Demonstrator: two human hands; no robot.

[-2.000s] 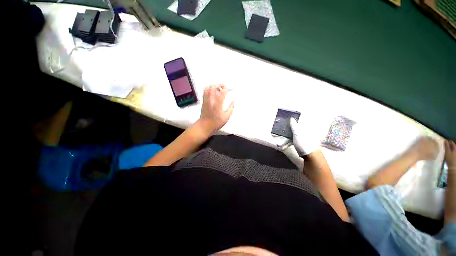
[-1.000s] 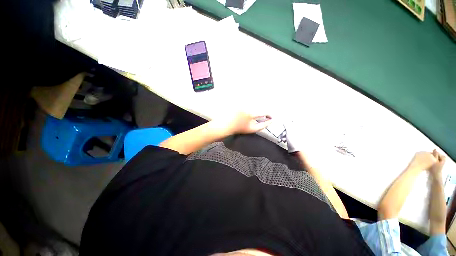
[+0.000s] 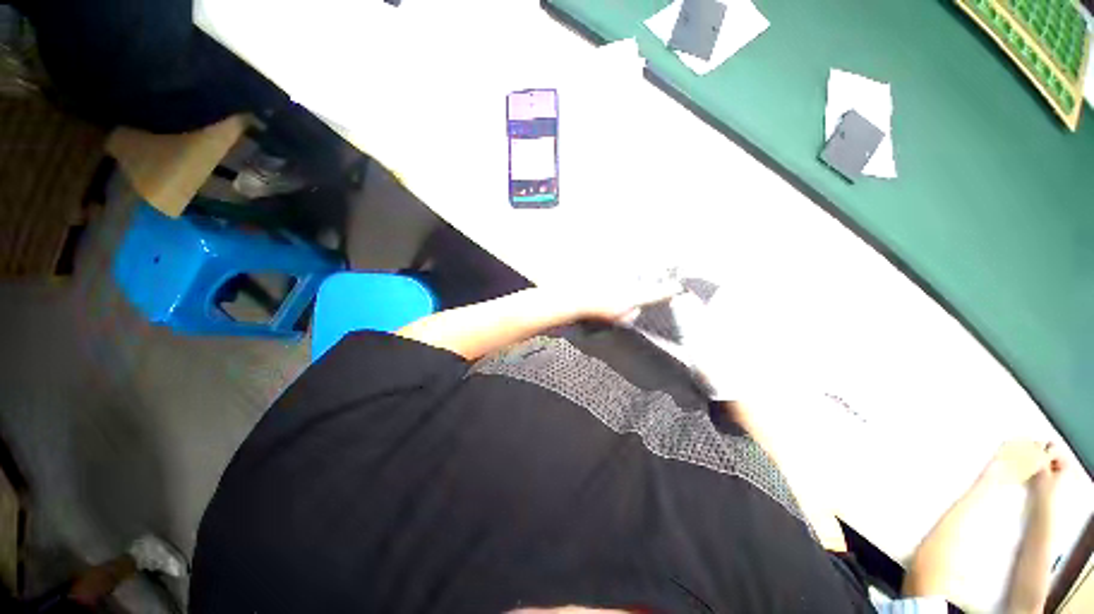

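A dark flat module [image 3: 660,319] is held low at the bench edge, in front of my body. My left hand [image 3: 621,305], bare, has its fingers on the module's left and upper side. My right hand [image 3: 717,357], in a white glove, is at the module's right side and is washed out against the white bench. A small grey patch shows just above the fingers; I cannot tell if it is part of the same piece.
A lit smartphone [image 3: 533,149] lies on the white bench [image 3: 768,228]. Beyond, dark pieces [image 3: 853,142] lie on white sleeves on the green belt [image 3: 960,258]. A green-gridded tray [image 3: 1041,48] is at upper right. A neighbour's hands [image 3: 1022,463] are at right. Blue stools [image 3: 374,306] stand left.
The module was held by the gloved right hand alone, with the bare left hand resting on the bench; now both hands are together at it. The view has shifted, with the phone nearer the centre.
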